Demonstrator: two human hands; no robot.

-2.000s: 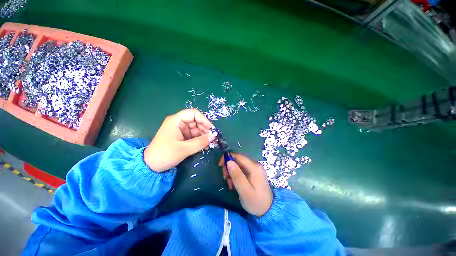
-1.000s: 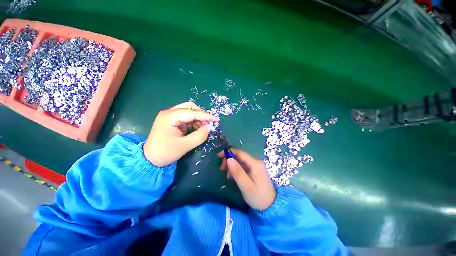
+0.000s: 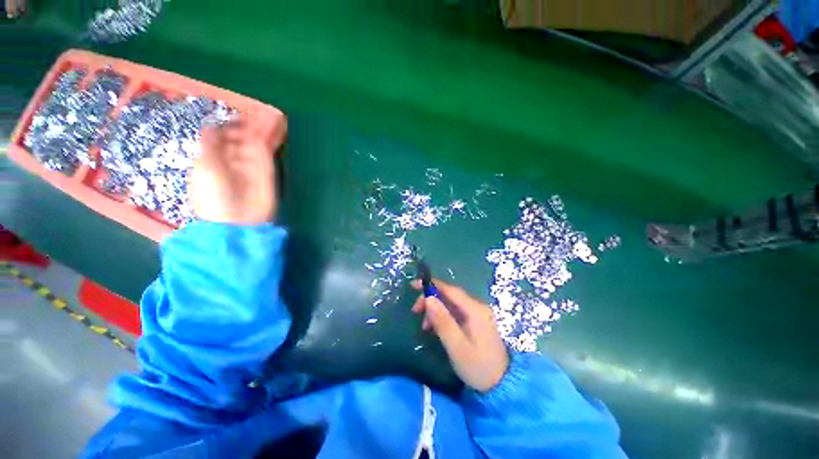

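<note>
My left hand (image 3: 235, 177) is blurred over the right edge of the salmon-orange divided tray (image 3: 117, 213), whose compartments hold silvery parts (image 3: 148, 148). Whether its fingers hold a part cannot be seen. My right hand (image 3: 467, 336) is closed around small side cutters (image 3: 429, 285), dark jaws pointing up and away, dark-blue handle in the fingers. A loose working heap of silvery bits (image 3: 418, 211) and thin slivers (image 3: 393, 262) lies beyond and left of the cutters. A denser pile of silvery parts (image 3: 534, 269) lies right of my right hand.
A grey post with dark bands (image 3: 745, 231) is at right. A brown cardboard box (image 3: 620, 16) and metal frame (image 3: 718, 40) are at the far right. More silvery parts (image 3: 126, 20) lie at the far left. Yellow-black tape (image 3: 67, 309) marks the grey floor.
My left hand has moved from the cutters leftward to the tray. My right hand still holds the cutters near the same place. The view has shifted slightly, showing the cardboard box.
</note>
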